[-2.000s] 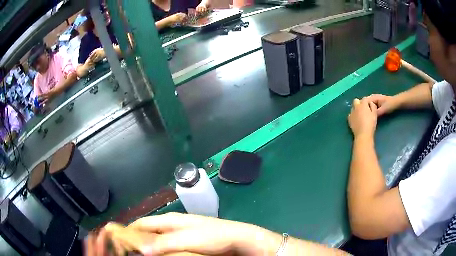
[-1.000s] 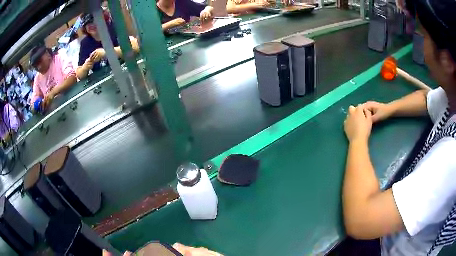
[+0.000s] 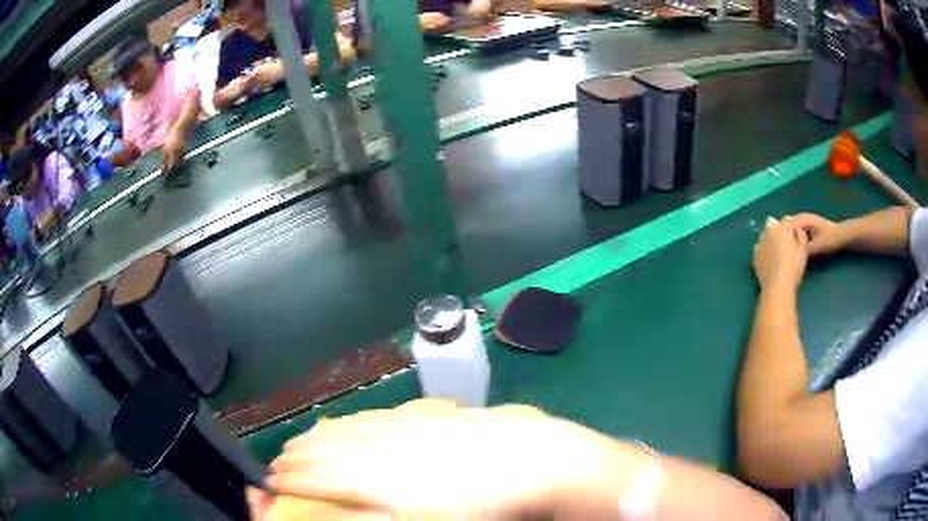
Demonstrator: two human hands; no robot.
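My right hand (image 3: 407, 458) reaches in from the lower right, blurred and overexposed, with its fingers pointing left. It is closed on a tan-yellow wiping cloth (image 3: 305, 507), which shows under the fingers at the bottom edge. Whatever lies under the cloth is hidden. A small bit of skin left of the cloth may be a fingertip of my left hand (image 3: 258, 501); the rest is out of view. A white bottle with a silver top (image 3: 453, 361) stands just behind my right wrist. A flat black pad (image 3: 541, 320) lies beside it.
A speaker with its black end up (image 3: 153, 419) is left of my hand. More speakers (image 3: 168, 321) stand on the belt at left, and a pair (image 3: 613, 142) farther right. A green post (image 3: 415, 132) rises ahead. A neighbour's forearm (image 3: 773, 356) and an orange mallet (image 3: 844, 155) are right.
My right hand has come back across the bottom with the cloth. The wood-grain speaker top seen there a second ago is now hidden. The view has shifted left, so the scene sits farther right.
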